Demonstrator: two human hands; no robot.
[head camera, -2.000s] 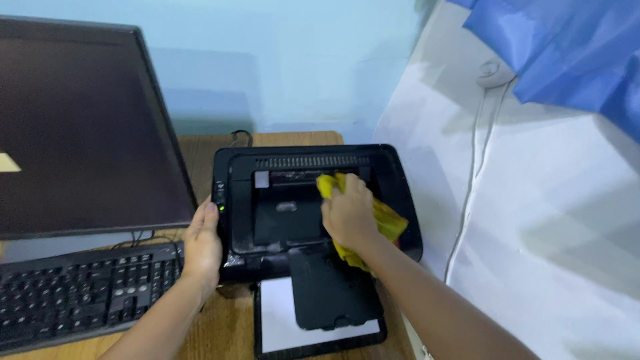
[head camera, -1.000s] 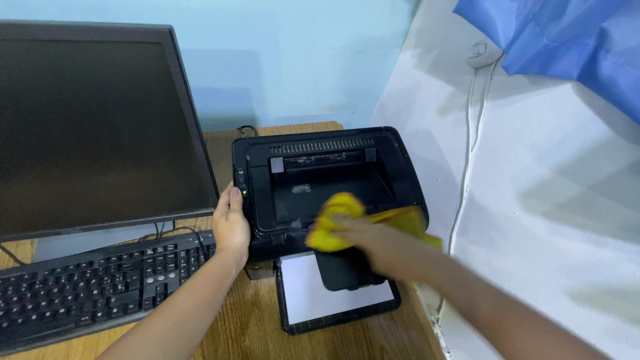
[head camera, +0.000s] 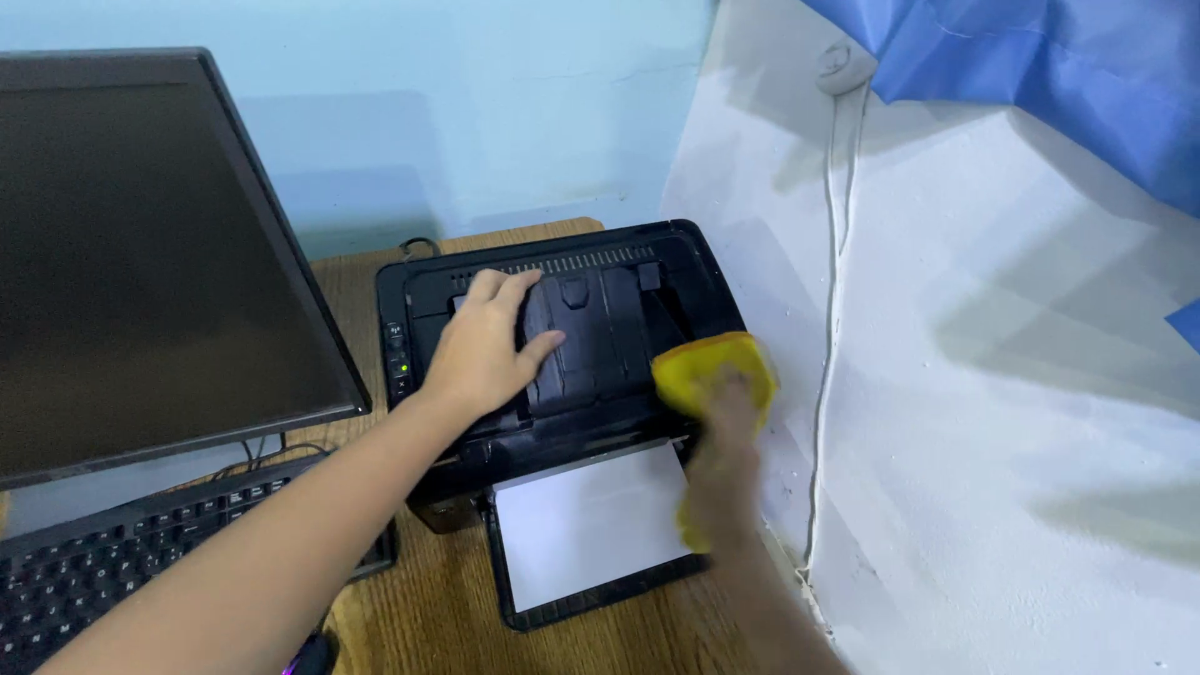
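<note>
A black printer (head camera: 581, 422) stands on the wooden desk, and white paper (head camera: 586, 525) lies in its front tray. Its output flap (head camera: 586, 342) is folded back over the top. My left hand (head camera: 487, 347) rests on the printer's top at the flap's left side, fingers spread, holding nothing that I can see. At the printer's right front edge, my right hand (head camera: 731, 450), blurred, holds a yellow cloth (head camera: 717, 366). One part of the cloth sticks out above the fingers and another hangs below the hand.
A black monitor (head camera: 169, 262) stands at the left, with a black keyboard (head camera: 122, 553) below it. Part of a mouse (head camera: 314, 653) shows at the bottom. The white wall (head camera: 937, 450) with a cable (head camera: 825, 394) rises close at the printer's right. Blue sheeting (head camera: 1031, 66) hangs at the upper right.
The output flap, earlier hanging over the paper tray, now lies folded over the printer's top. My left hand has moved from the printer's left side onto its top. The cloth has moved to the right edge.
</note>
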